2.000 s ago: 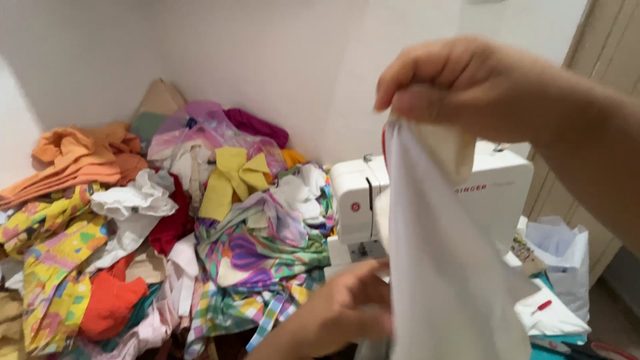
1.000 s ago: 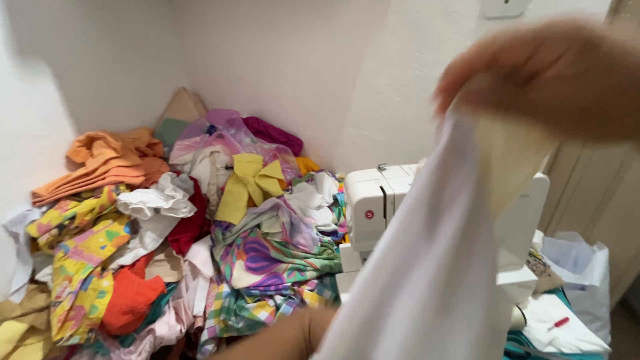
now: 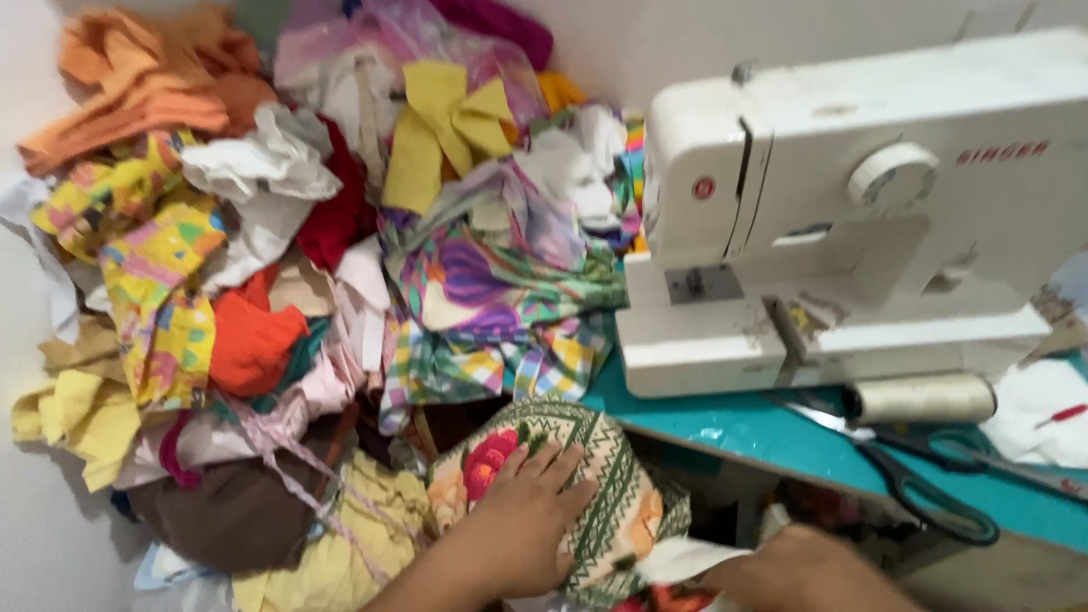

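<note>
My left hand [image 3: 531,518] lies spread on a floral fabric [image 3: 608,476] with green zigzag bands and a red flower, low in the middle of the view. To its right, my right hand [image 3: 790,569] has its fingers closed on a white cloth [image 3: 688,557]; the hand is partly cut off by the lower edge. Some red and orange fabric shows just below the white cloth. A white Singer sewing machine [image 3: 816,195] stands above and to the right of both hands. Black-handled scissors [image 3: 901,484] and a cream thread cone [image 3: 922,399] lie in front of it.
A heap of mixed clothes and cloths [image 3: 476,280] fills the left side, with a yellow bow-shaped piece [image 3: 446,127] on top. The teal tabletop [image 3: 714,425] holds the machine, its edge running above my right hand. White cloth with a red-handled tool [image 3: 1062,416] lies at far right.
The white cloth that I held up in front of the machine is now low, near the floral fabric. Both hands have moved down. The view has tilted down and come closer.
</note>
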